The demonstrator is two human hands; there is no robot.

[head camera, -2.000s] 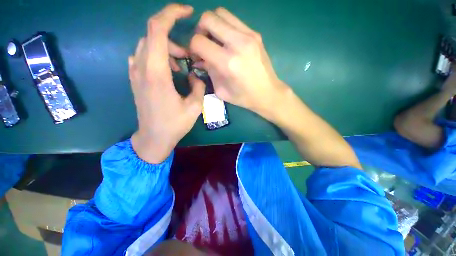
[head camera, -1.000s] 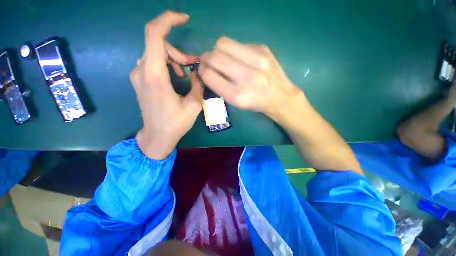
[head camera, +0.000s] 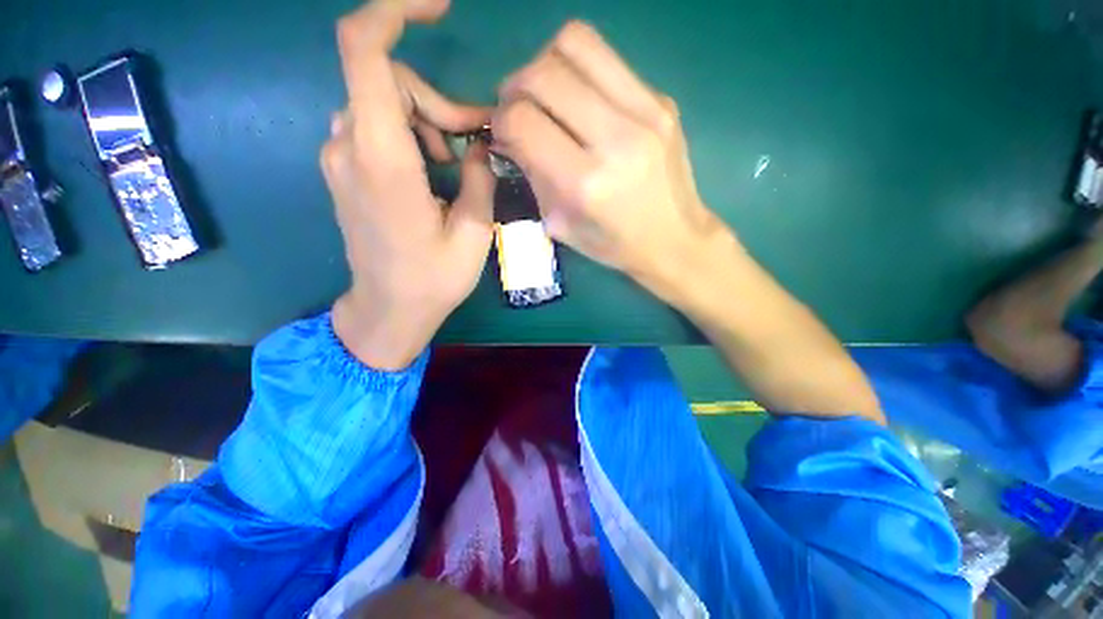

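Note:
A phone assembly [head camera: 527,258] lies on the green bench top in front of me, its white rectangle with a yellow-orange left edge nearest me. Its far part is hidden between my hands. My left hand [head camera: 411,206] is at its left, thumb and index fingertips pinching a tiny dark part [head camera: 481,133] at the far end. My right hand [head camera: 599,157] is at its right, curled, its fingertips meeting the left ones at the same tiny part. What exactly the right fingertips hold is hidden.
An opened handset [head camera: 136,163] lies at the left, with a small round component [head camera: 56,85] beside it and another handset [head camera: 24,194] at the left edge. At the right are another person's arm [head camera: 1028,320] and a device [head camera: 1091,169]. A cardboard box [head camera: 73,484] stands below the bench.
The view has shifted slightly. The right hand has turned and shifted a little at the phone's far end, showing more dark area above the white rectangle. The left hand keeps its pinch.

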